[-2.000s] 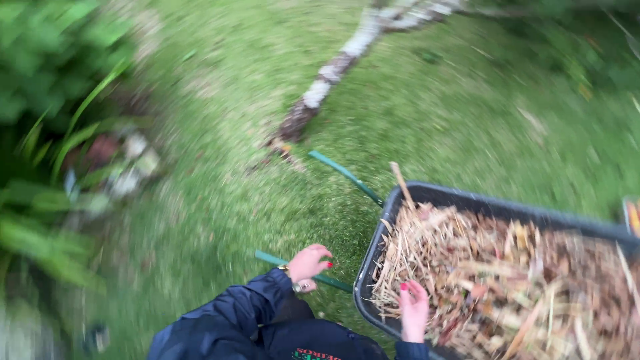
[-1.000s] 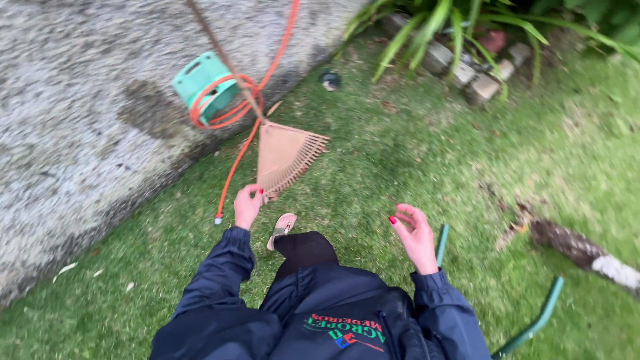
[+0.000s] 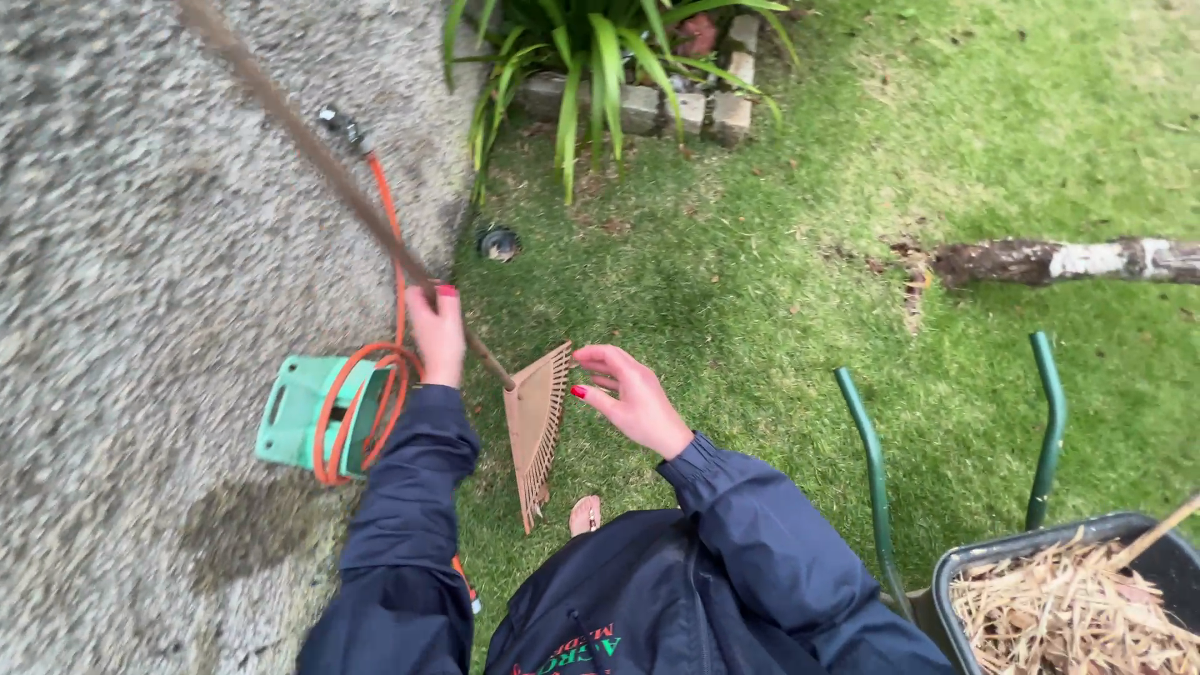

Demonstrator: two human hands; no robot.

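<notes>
A leaf rake with a tan fan-shaped head (image 3: 537, 422) and a long brown handle (image 3: 328, 173) slants from the upper left down to the grass. My left hand (image 3: 438, 336) is at the handle, its thumb and fingers around it. My right hand (image 3: 630, 396) is just right of the rake's tines, fingers apart and curved, holding nothing. The rake head stands over the lawn near my sandalled foot (image 3: 585, 515).
A green hose holder (image 3: 305, 412) with an orange hose (image 3: 323, 441) hangs by the rough wall (image 3: 187, 234). A wheelbarrow (image 3: 947, 572) of dry leaves stands lower right, green handles outward. A trunk (image 3: 1003, 262), brick edging (image 3: 637, 108) and a ground lamp (image 3: 499, 244) are around.
My left hand, near the rake head one second ago, is now around the handle. The view has swung from the wheelbarrow toward the wall and rake.
</notes>
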